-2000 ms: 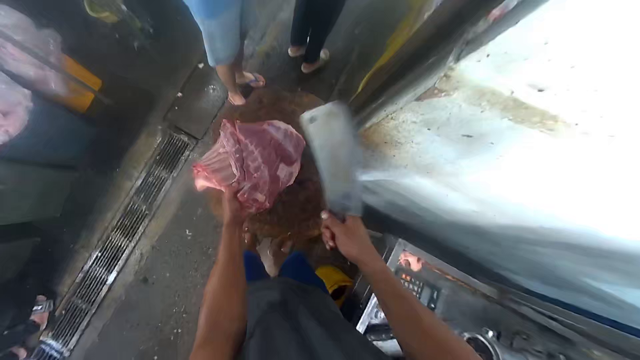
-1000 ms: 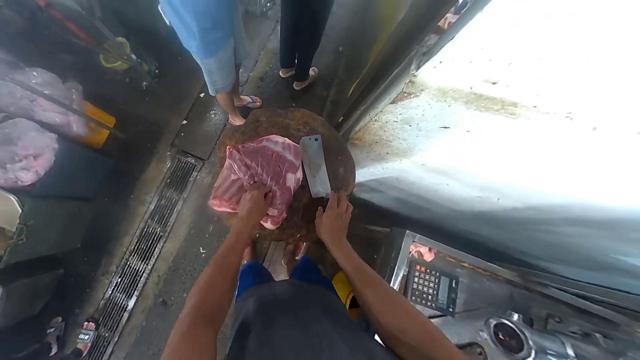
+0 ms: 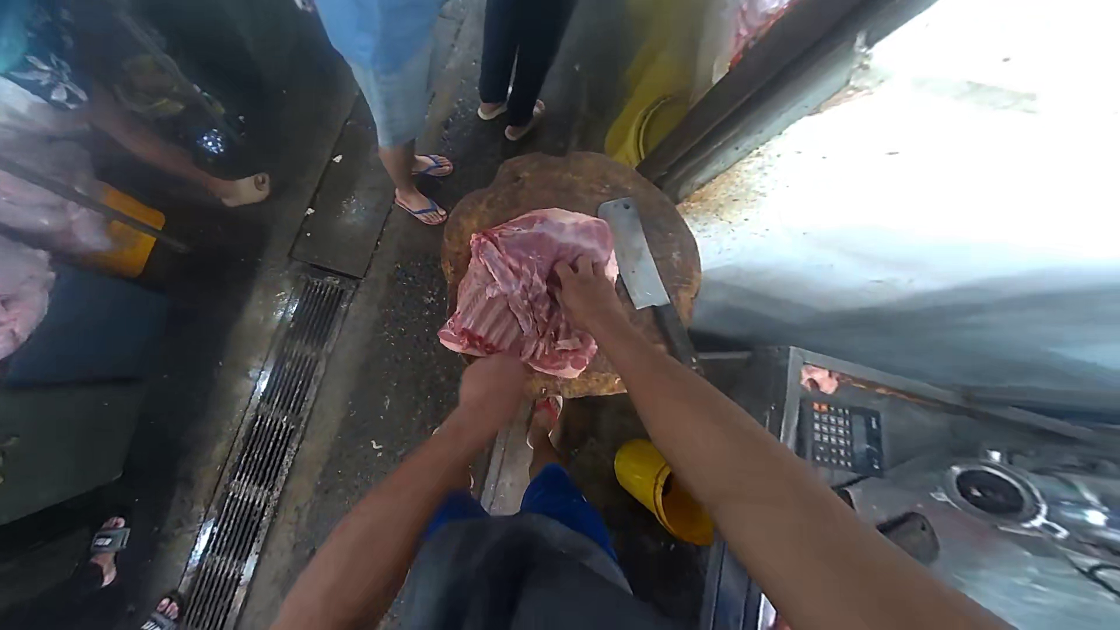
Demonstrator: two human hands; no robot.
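Observation:
A slab of raw meat with ribs (image 3: pixel 507 306) lies on a round wooden chopping block (image 3: pixel 525 179). My left hand (image 3: pixel 494 385) is at the near edge of the meat, below the ribs; it is blurred, and its fingers are mostly hidden. On the right part of the meat rests my right hand (image 3: pixel 584 284), its fingertips pressed at a fold. Just right of the meat, a cleaver (image 3: pixel 635 254) lies flat on the block, blade away from me and dark handle towards me. Neither hand touches it.
Two people stand beyond the block, their sandalled feet (image 3: pixel 423 206) close to it. A floor drain grate (image 3: pixel 271 446) runs at left, with meat bins beyond. A yellow bucket (image 3: pixel 643 472) is near my legs. At right are a white surface (image 3: pixel 875 219), a calculator (image 3: pixel 844 437) and a metal machine (image 3: pixel 993 490).
The cleaver, in my right hand two seconds ago, now lies on the block. My right hand has moved from beside its handle onto the meat. My left hand has moved to the near edge.

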